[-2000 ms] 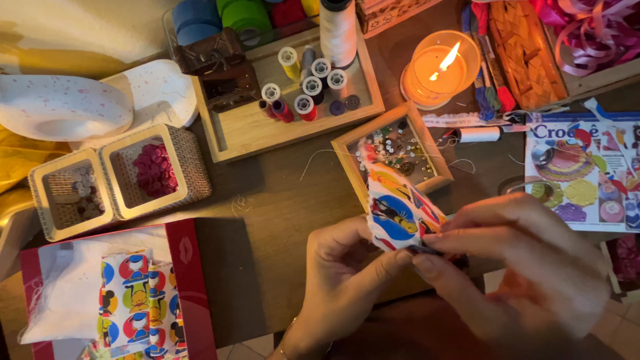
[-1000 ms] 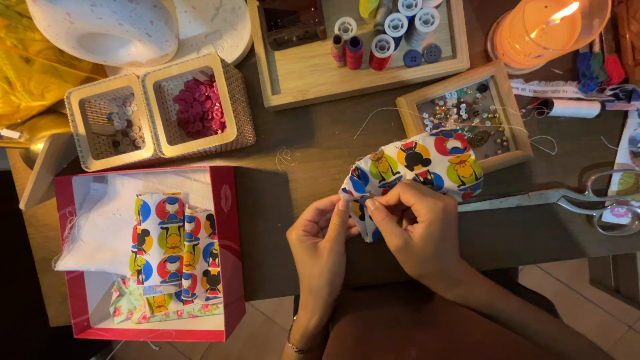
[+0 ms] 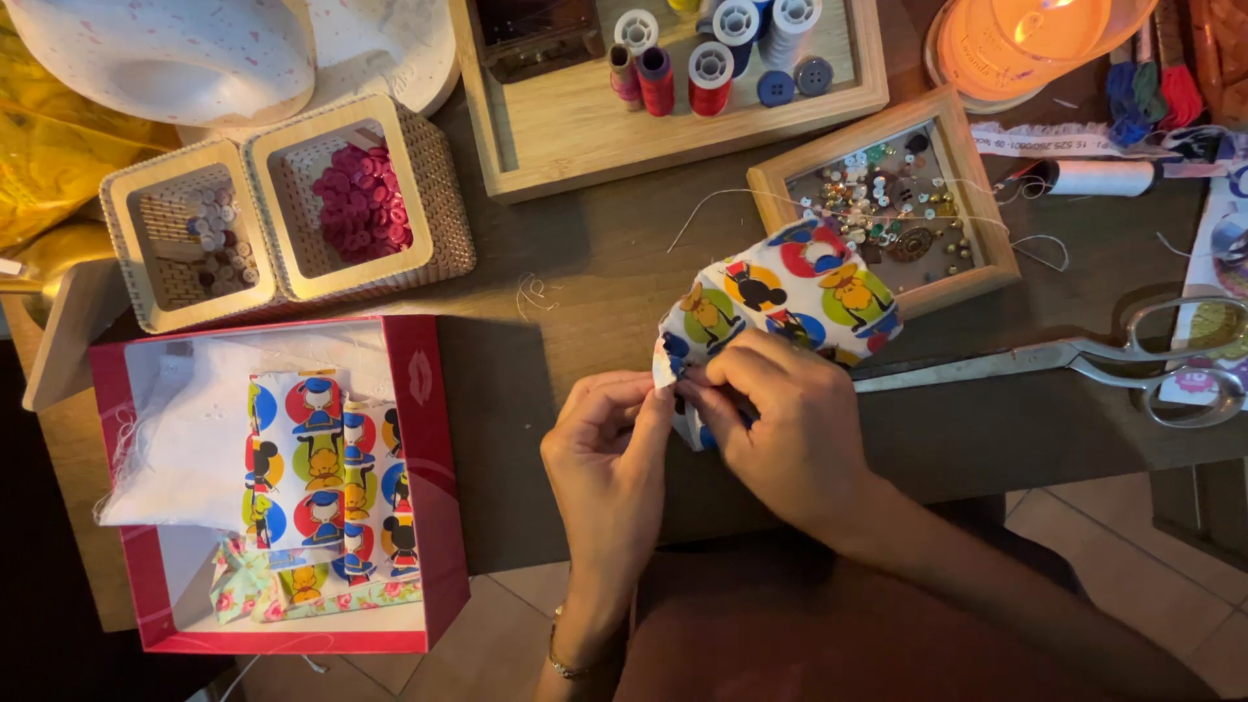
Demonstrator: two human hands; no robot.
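Note:
A piece of white cotton fabric with cartoon characters on coloured circles (image 3: 756, 283) is held over the table's front part, its upper end overlapping a wooden frame tray of beads (image 3: 985, 229). My left hand (image 3: 609, 448) pinches the fabric's left edge between thumb and fingers. Close beside it, my right hand (image 3: 780, 424) pinches the same edge, where the cloth is folded and shows a plain white side. Whether a needle is between the fingers cannot be told. Metal scissors (image 3: 1033, 361) lie right of my right hand, their blade tip hidden behind the hand or cloth.
A red-edged box (image 3: 444, 487) holds folded fabrics at the left. Behind it stand two woven button baskets (image 3: 444, 195). A wooden tray (image 3: 585, 161) carries thread spools and two buttons. A lit candle (image 3: 1024, 49) stands at the back right, near a white thread spool (image 3: 1102, 178).
The view has shifted and moved closer. Both hands stay on the patterned fabric, which has been turned and spread since the oldest frame; its bulk now extends up and right.

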